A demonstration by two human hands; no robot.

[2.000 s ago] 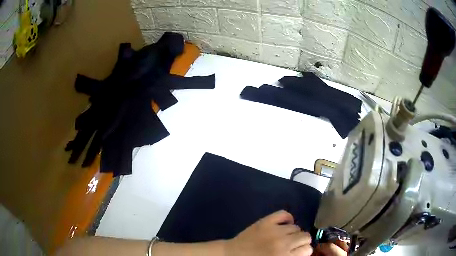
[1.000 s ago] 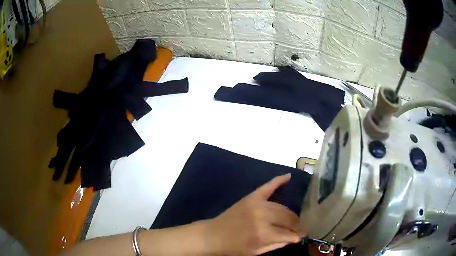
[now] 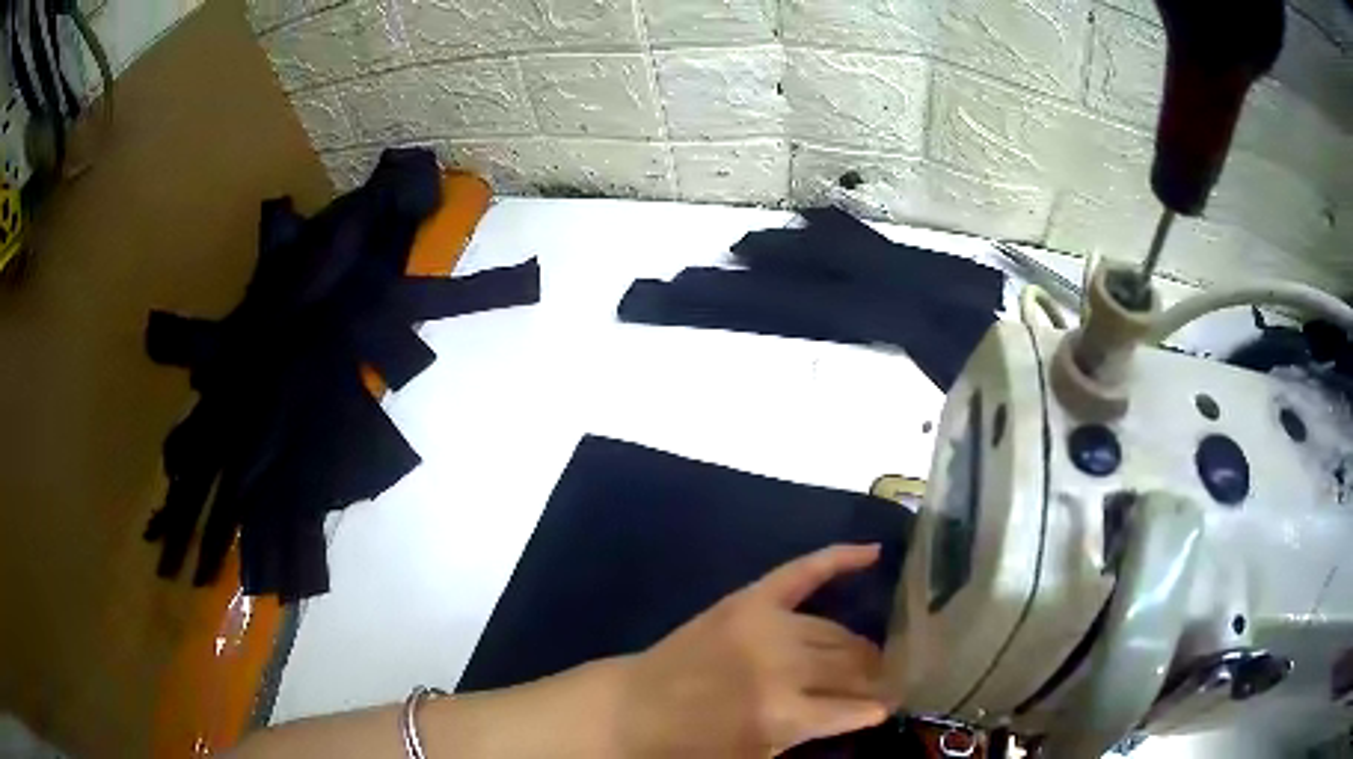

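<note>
A large black garment panel [image 3: 653,549] lies flat on the white table, left of the off-white sewing machine head [image 3: 1009,519]. My left hand [image 3: 757,660], with a silver bangle on the wrist, lies on the panel's lower right part beside the head. Its index finger is stretched towards the head and the other fingers are partly bent, pressing the cloth flat. My right hand is not in view. The needle and presser foot are hidden by the head and the picture's lower edge.
A loose pile of black fabric strips [image 3: 297,356] lies at left over the orange table edge [image 3: 223,667]. A second black stack [image 3: 846,289] lies at the back near the brick-patterned wall. A red-black handled tool [image 3: 1205,111] stands on the head. Brown cardboard [image 3: 89,445] is at far left.
The fingers of my right hand, seen under the head two seconds ago, are out of view. My left hand's index finger has stretched out from its earlier bent pose. The camera view has shifted.
</note>
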